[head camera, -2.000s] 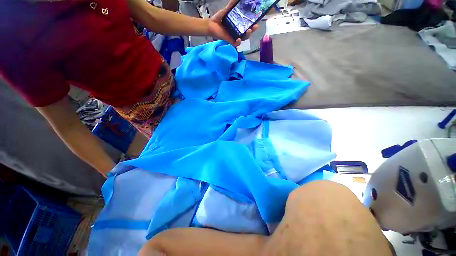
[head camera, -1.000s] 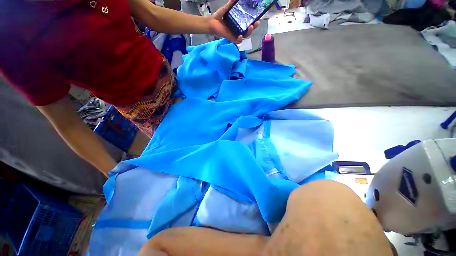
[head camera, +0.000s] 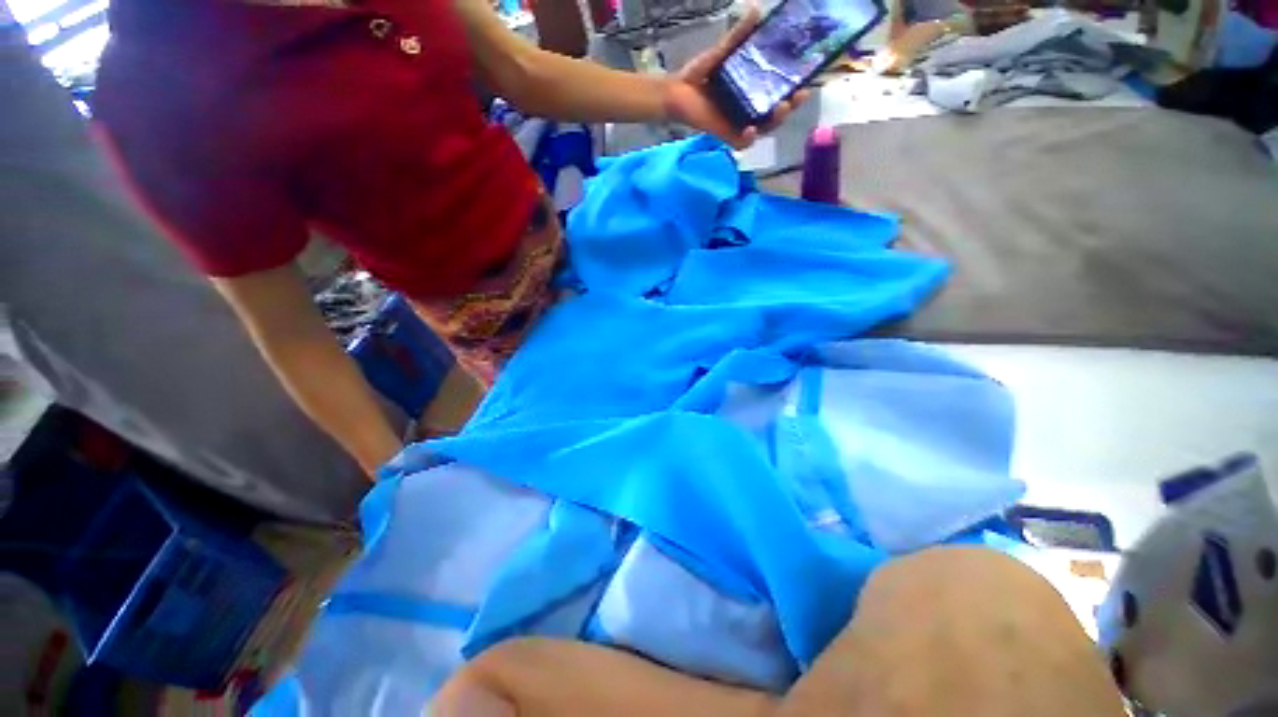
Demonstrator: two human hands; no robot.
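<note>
A bright sky-blue garment piece [head camera: 631, 350] lies loose and rumpled across the table's left part and hangs towards me. Its paler side [head camera: 918, 434] shows at the right and in the lower folds, with darker blue bands along the seams. My own bare arm [head camera: 967, 630] crosses the bottom of the picture, bent, over the cloth's near part. Neither of my hands can be seen. The bottom edge cuts off what lies beyond the arm.
A person in red [head camera: 365, 140] stands at left, holding a smartphone [head camera: 792, 56]; their other arm reaches down beside the cloth. A white sewing machine head [head camera: 1191, 595] is at lower right, a purple thread cone [head camera: 821, 168] behind the cloth. Blue crates [head camera: 182, 588] stand lower left.
The camera view has shifted, so the scene sits lower and further right, and the machine head is more cut off. The cloth, my arm and the person keep about the same places relative to each other.
</note>
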